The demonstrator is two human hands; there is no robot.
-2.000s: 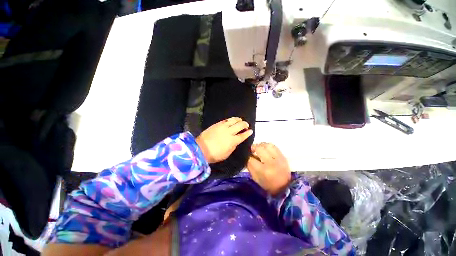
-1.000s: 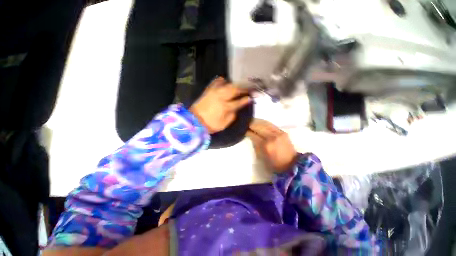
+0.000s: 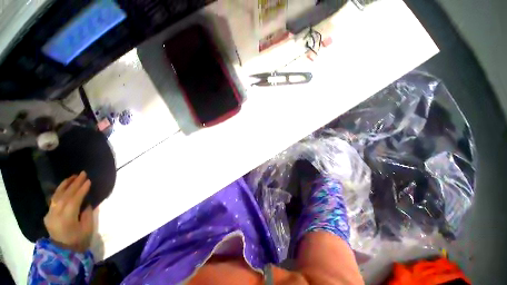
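The black panel [image 3: 95, 160] lies at the left on the white table, its rounded end beside the sewing machine's needle area [image 3: 103, 119]. A faint darker band runs along it. My left hand [image 3: 69, 211] rests on the panel near its rounded end, fingers a little spread, gripping nothing that I can see. My right sleeve [image 3: 328, 209] reaches down among clear plastic bags below the table edge. My right hand is hidden there; a dark patch shows at the cuff.
A red-edged smartphone [image 3: 204, 78] and dark thread snips [image 3: 282, 78] lie on the table [image 3: 267, 119]. The machine's lit display [image 3: 83, 30] is at upper left. Clear plastic bags [image 3: 411, 161] fill the right side below the table. An orange item [image 3: 428, 273] is at the bottom right.
The view has swung right and tilted. My right hand has left the panel's edge and its arm now reaches into the plastic bags. My left hand remains on the panel.
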